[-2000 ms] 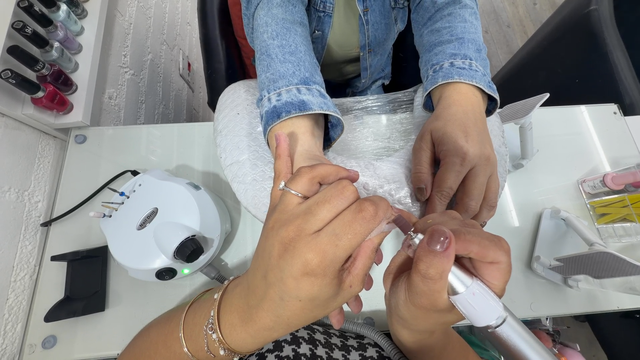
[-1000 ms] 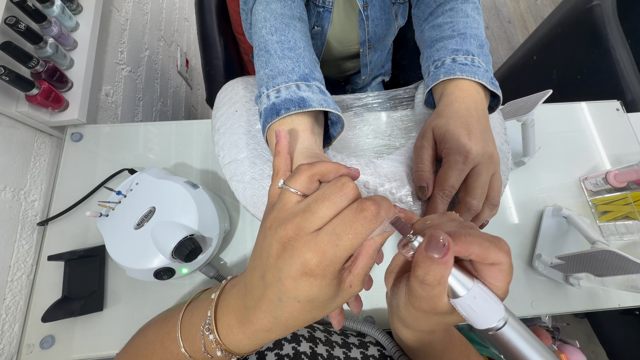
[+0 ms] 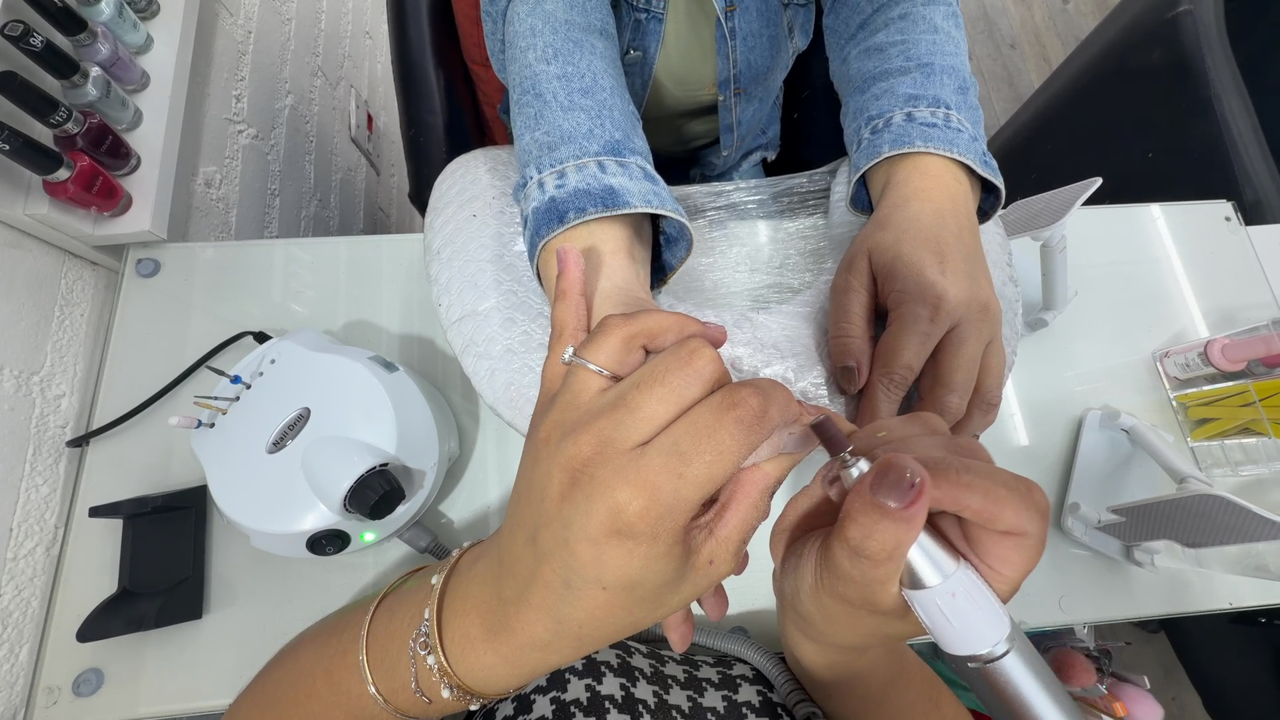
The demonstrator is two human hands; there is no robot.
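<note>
My left hand (image 3: 630,470), with a ring and bracelets, grips the fingers of the other person's hand, whose wrist (image 3: 605,260) comes out of a denim cuff. In my right hand (image 3: 900,540) is the silver and white handpiece of a nail drill (image 3: 960,600), held like a pen. Its brown sanding-band bit (image 3: 832,436) is at the tip of a finger held by my left hand; whether they touch I cannot tell. The person's other hand (image 3: 925,290) rests on a plastic-wrapped white cushion (image 3: 755,240). Most of the held hand is hidden.
A white nail drill unit (image 3: 320,440), its green light on, stands at left, with bits in its top. Near it is a black stand (image 3: 150,565). White folding stands (image 3: 1150,500) and a clear box of yellow files (image 3: 1230,410) are at right. Polish bottles (image 3: 90,180) line a shelf upper left.
</note>
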